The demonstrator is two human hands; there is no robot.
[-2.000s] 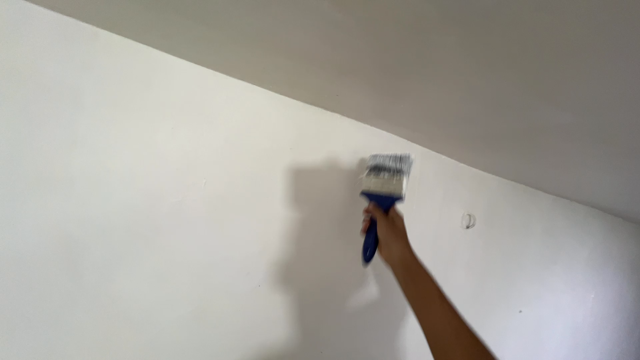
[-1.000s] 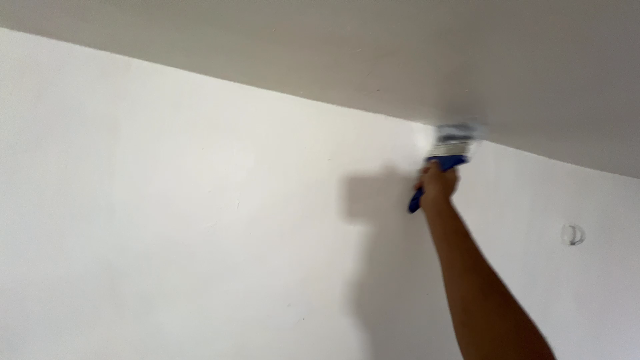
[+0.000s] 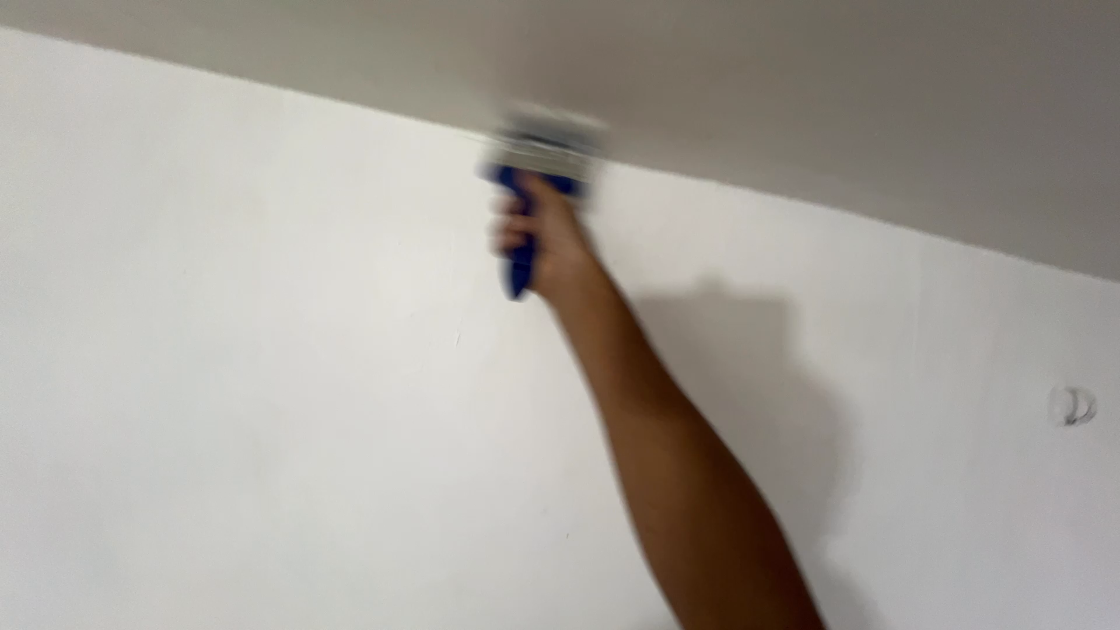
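My right hand is closed around the blue handle of a wide paintbrush, which is blurred. Its bristles point up and overlap the line where the white wall meets the greyer ceiling; whether they touch the surface I cannot tell. Pale paint shows on the lower part of the bristles. The handle's tip points down below my fingers, and my bare forearm reaches up from the bottom edge. My left hand is out of view.
A small round fitting or mark is on the wall at the far right. A shadow of a person falls on the wall right of my forearm. The ceiling edge slopes down to the right.
My right hand, still holding the paintbrush, has moved left along the ceiling edge since a second ago. Two seconds ago the brush was over the wall, just below that edge. The view has shifted somewhat.
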